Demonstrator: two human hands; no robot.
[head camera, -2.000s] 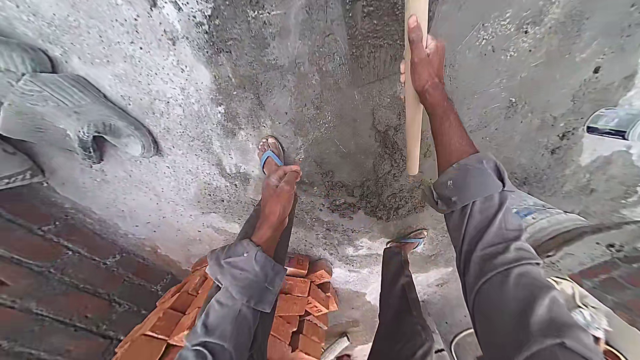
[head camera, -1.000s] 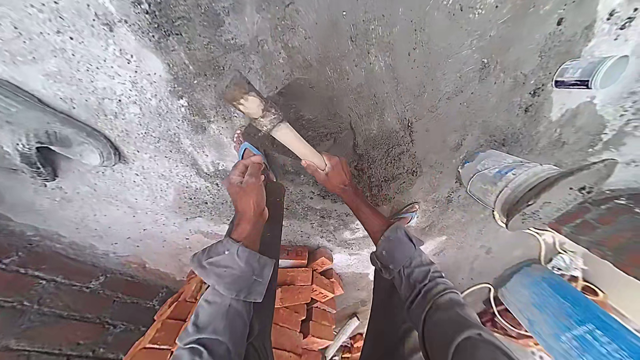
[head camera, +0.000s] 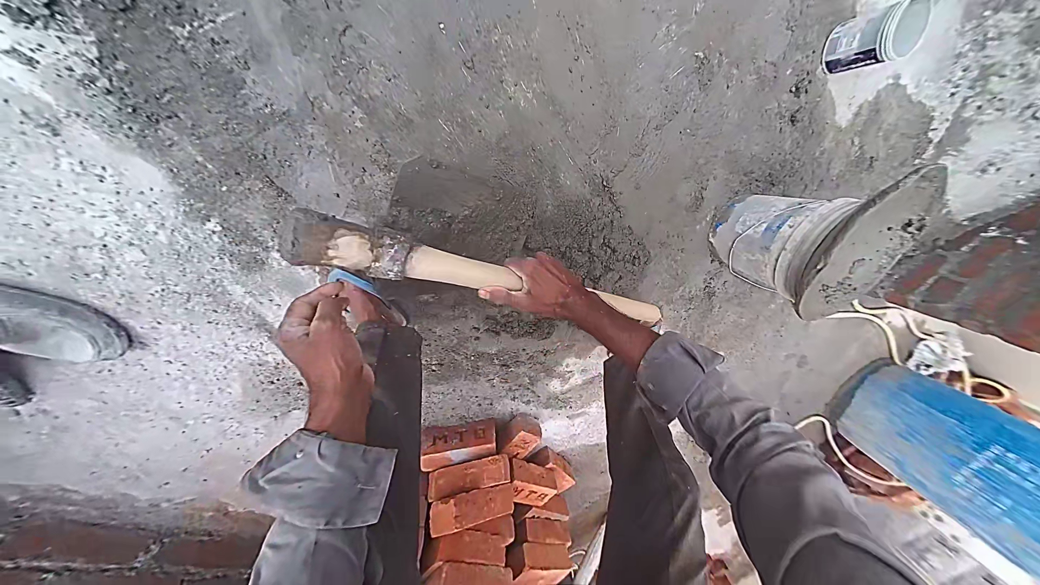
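My right hand (head camera: 540, 286) grips the pale wooden handle of a hoe-like tool (head camera: 459, 268), which lies nearly level across the view. Its mud-caked head end (head camera: 329, 244) points left, and a dark flat blade (head camera: 455, 203) shows beyond the handle, over a patch of wet grey mortar (head camera: 593, 236). My left hand (head camera: 325, 341) is held with bent fingers just below the head end, beside my foot in a blue-strapped sandal (head camera: 353, 283). Whether its fingers pinch something small cannot be told.
Stacked red bricks (head camera: 471, 496) stand between my legs. At the right are a mortar-smeared bucket (head camera: 768, 236) with a round pan (head camera: 873, 244) against it, a small tub (head camera: 877, 36), a blue cylindrical object (head camera: 942, 447) and cables. Dusty grey sacks or similar forms (head camera: 61, 325) lie at left.
The tool has swung from upright at the right to lying across the view, its head end now at left. My right hand has come down toward the middle. The view has shifted.
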